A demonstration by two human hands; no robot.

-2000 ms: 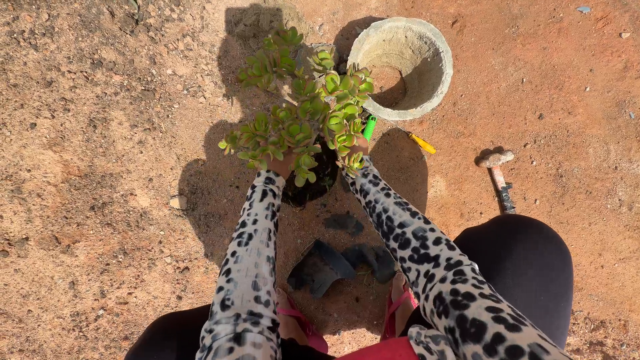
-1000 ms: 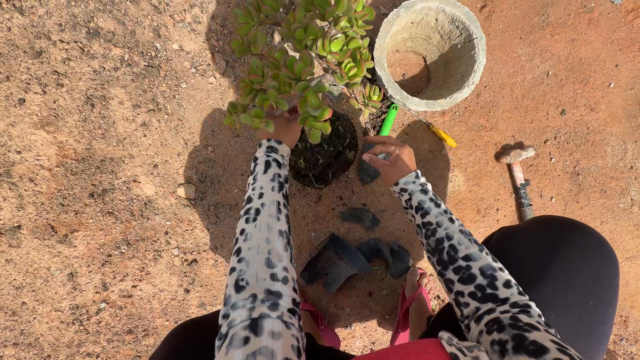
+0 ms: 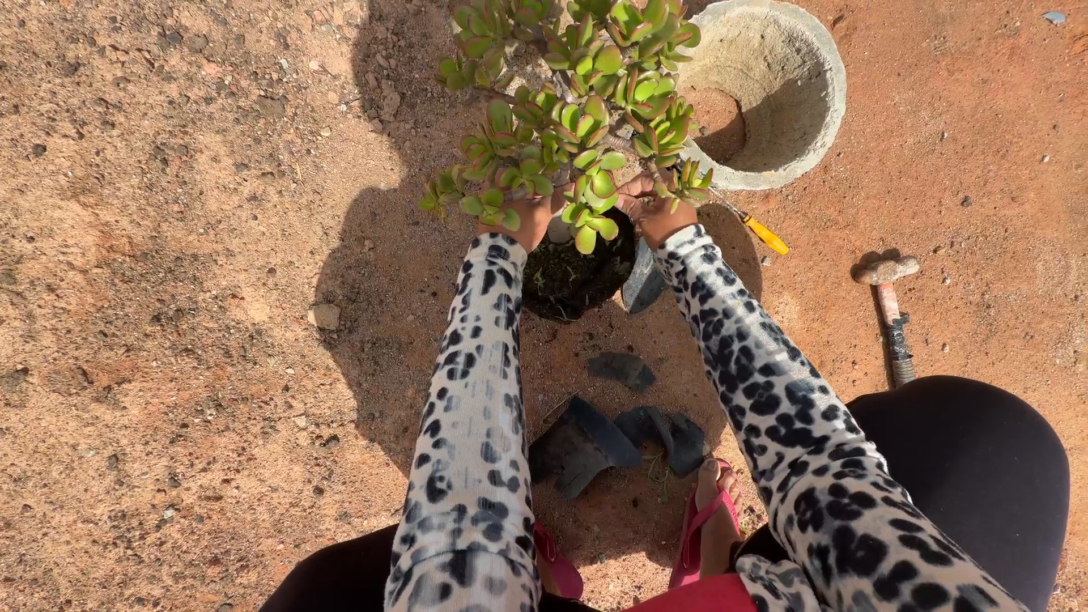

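Observation:
A jade plant (image 3: 578,110) with thick green leaves stands upright on the ground, its dark root ball (image 3: 578,276) showing below the branches. My left hand (image 3: 527,219) is among the low branches at the left of the stem, its fingers mostly hidden by leaves. My right hand (image 3: 654,208) is at the stem's right side, fingers partly under leaves; its grip cannot be made out. A grey trowel blade (image 3: 644,280) lies against the root ball's right side, just below my right hand, its handle hidden.
A round concrete pot (image 3: 829,93) stands at the upper right. Beside it lies a screwdriver with a yellow handle (image 3: 767,235); a hammer (image 3: 888,297) lies farther right. Broken black plastic pot pieces (image 3: 586,446) lie between my arms, near my feet in pink flip-flops (image 3: 701,527).
A second ago my right hand was at the green trowel handle, right of the root ball; now it is up at the plant's stem. My left hand stays by the lower branches.

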